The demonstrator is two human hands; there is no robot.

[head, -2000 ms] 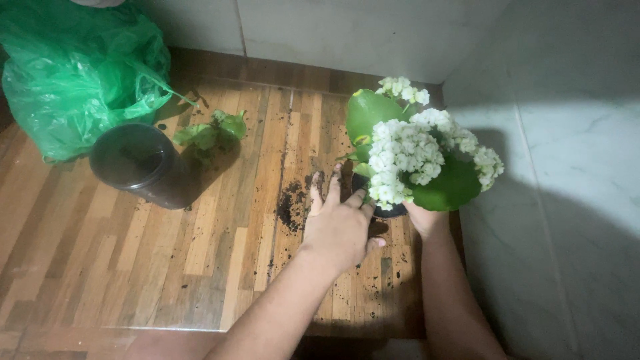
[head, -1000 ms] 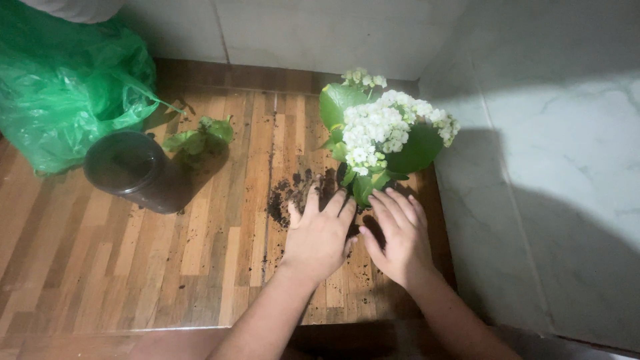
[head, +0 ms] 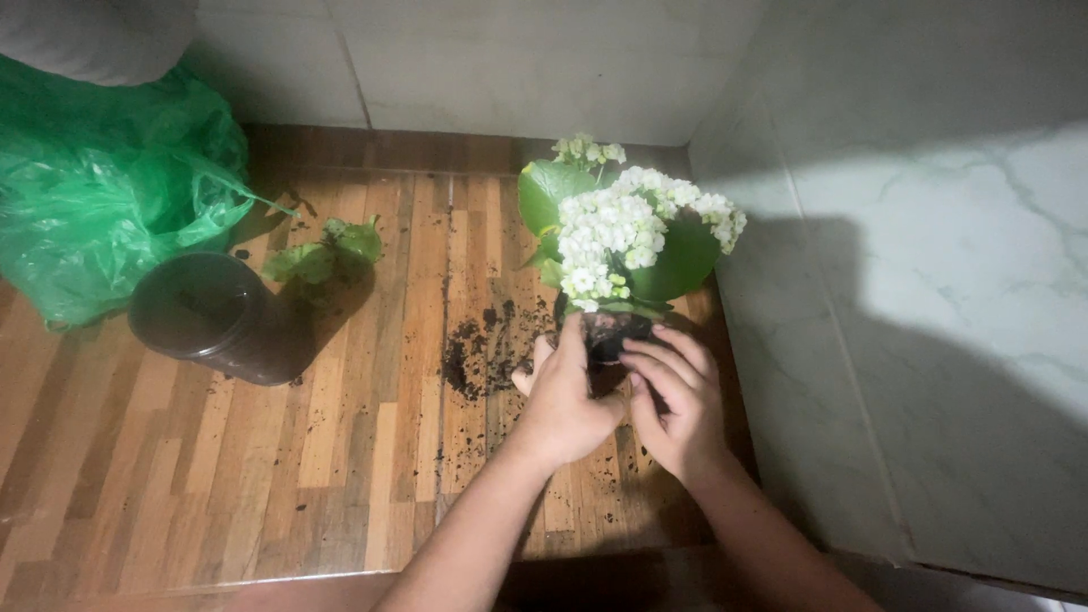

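A plant with clusters of white double flowers (head: 612, 225) and broad green leaves stands right of centre, in a dark pot (head: 608, 336) partly hidden by leaves and fingers. Against the pot's left and near side is my left hand (head: 569, 399), thumb and fingers around it. The fingertips of my right hand (head: 680, 395) touch the pot's right side, fingers bent and slightly apart. Loose dark soil (head: 476, 353) lies scattered on the wood-patterned surface (head: 340, 476) just left of my left hand.
At the left a dark, lidded round container (head: 200, 306) stands before a crumpled green plastic bag (head: 110, 187). Green leaf cuttings (head: 327, 251) lie behind it. A pale object (head: 98, 34) fills the top left corner. Tiled walls (head: 918, 297) bound the back and right side.
My left hand has moved from the soil and leaves at the plant's base to the side of the pot. Near the flowers, more of the dark pot shows than a second ago.
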